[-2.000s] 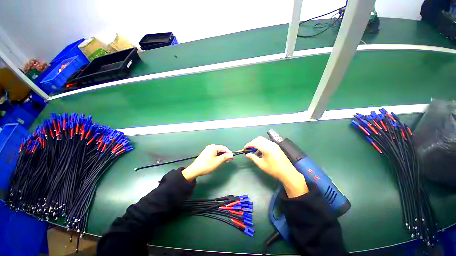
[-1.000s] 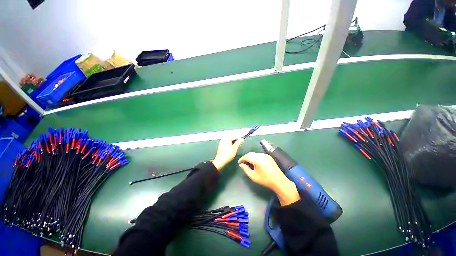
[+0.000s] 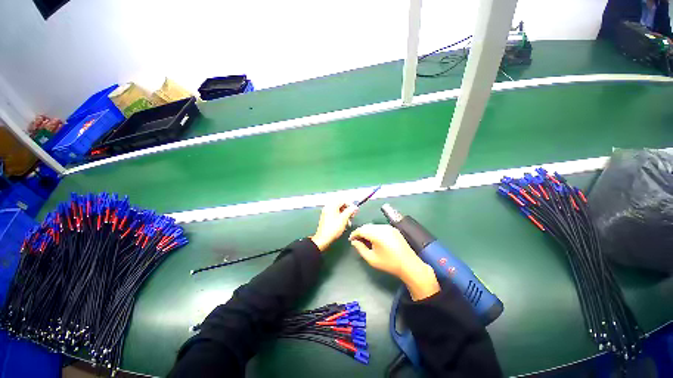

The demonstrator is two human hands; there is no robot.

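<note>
My left hand is closed on a black cable lead. Its blue tip sticks out beyond the fingers, up and to the right, in front of the nozzle; its plain end points left. My right hand is just right of the left hand, fingers bent together; whether it holds anything is hidden. The blue heat gun lies beside my right hand, its silver nozzle pointing up and left. A small cable bunch with blue and red ends lies below my hands, partly under my left sleeve.
A large cable pile lies at the far left. A narrower cable bundle lies at the right beside a dark plastic bag. A white upright stands at the shelf's edge. Blue bins and a black tray are at the upper left.
My left hand has moved right and up with the lead, whose blue tip now shows past the fingers. My right hand has come off the blue end and sits lower. The view has shifted slightly.
</note>
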